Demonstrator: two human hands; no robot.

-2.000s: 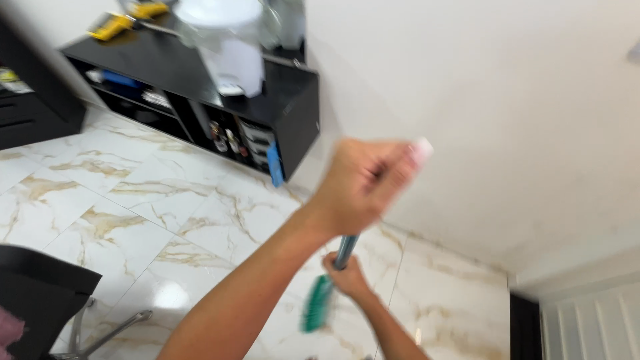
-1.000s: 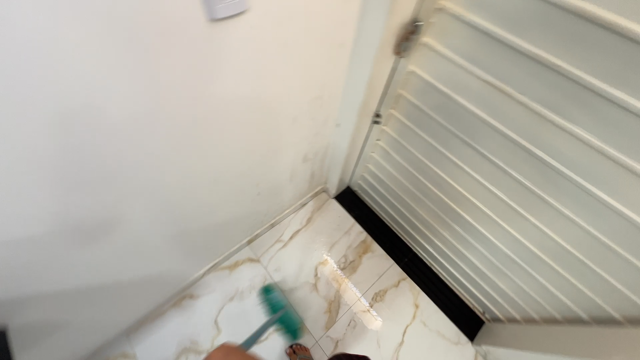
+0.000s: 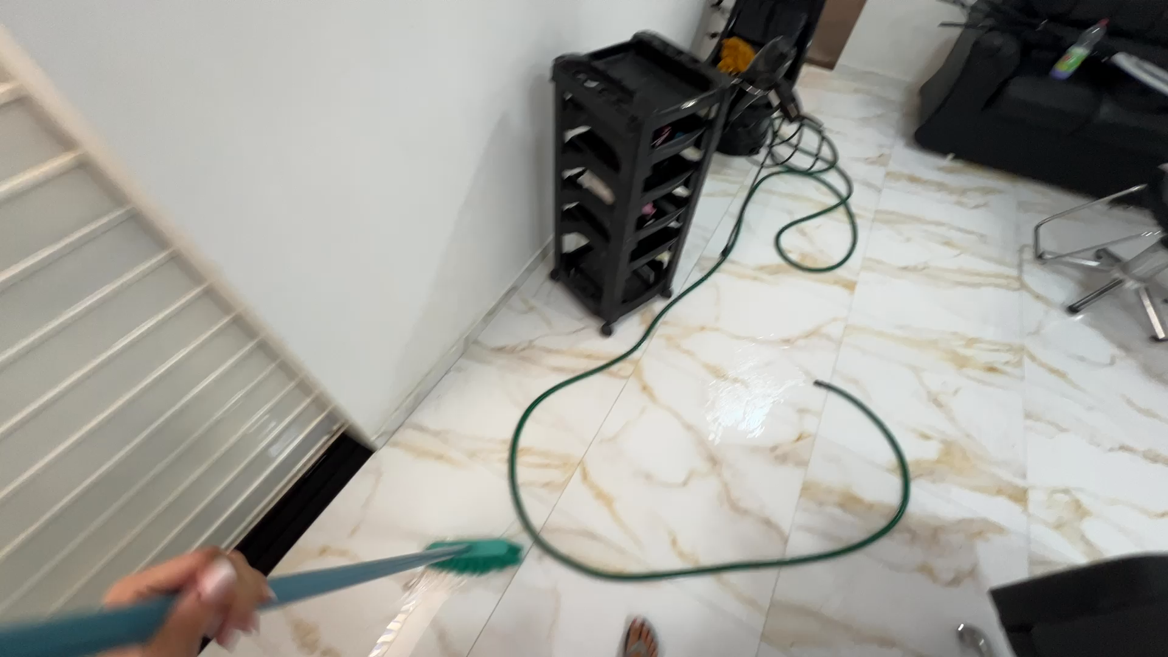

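My left hand (image 3: 196, 598) is closed around the blue-grey handle (image 3: 351, 578) of a broom at the lower left. The handle runs past the hand, out of the left side of the frame. At its other end, a broom head with green bristles (image 3: 474, 555) is low over or on the tiled floor, close to the curve of a green hose (image 3: 516, 447). My right hand is out of view. The hose lies in a wide loop across the floor, with a free end near the middle right. A foot in a sandal (image 3: 641, 637) shows at the bottom edge.
A black wheeled trolley (image 3: 630, 182) stands by the white wall. Behind it are more hose coils and dark items. A black sofa (image 3: 1040, 100) holding a bottle (image 3: 1079, 50) is at the upper right, with chrome chair legs (image 3: 1131, 274) below. A ribbed door (image 3: 119, 338) stands left.
The view has swung widely, from a black shelf to the door and now to the trolley and hose. Two hands showed two seconds ago; now one shows on the broom handle.
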